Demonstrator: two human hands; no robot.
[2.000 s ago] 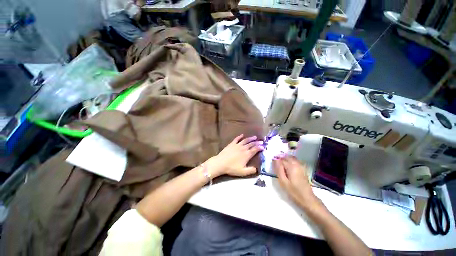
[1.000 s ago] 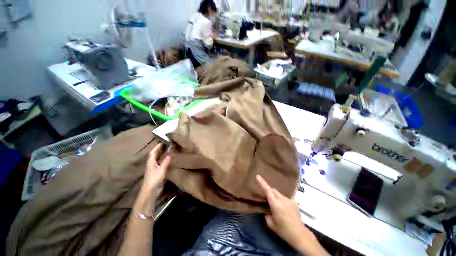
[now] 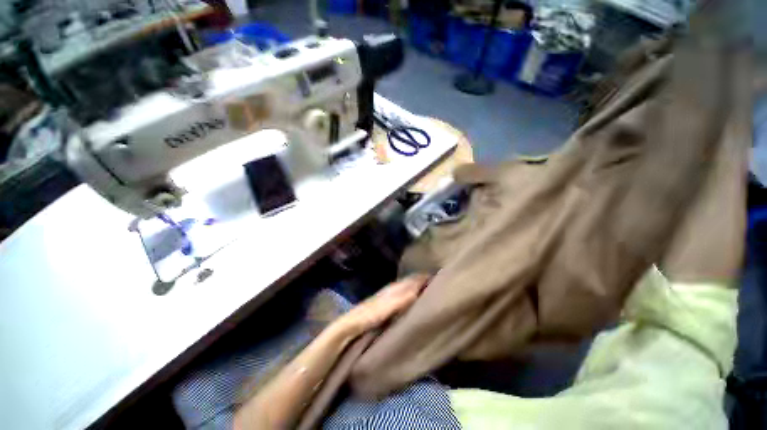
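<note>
The large brown garment hangs off the table to the right of the machine, raised in a blurred sweep from my lap to the upper right. My left hand is at its lower left edge, the fingertips partly hidden in the folds, and seems to hold it. My right forearm and yellow-green sleeve reach up at the right edge; the right hand itself cannot be made out among the cloth and the picture's edge. The white sewing machine stands at the left, with no garment under its needle.
A smartphone lies on the machine bed. Black-handled scissors lie at the right end of the white table. Blue crates and a dark round stand base are on the floor behind.
The view has swung right. The garment has moved from the left of the needle to the right of the machine and has been lifted. The right hand has gone out of clear sight.
</note>
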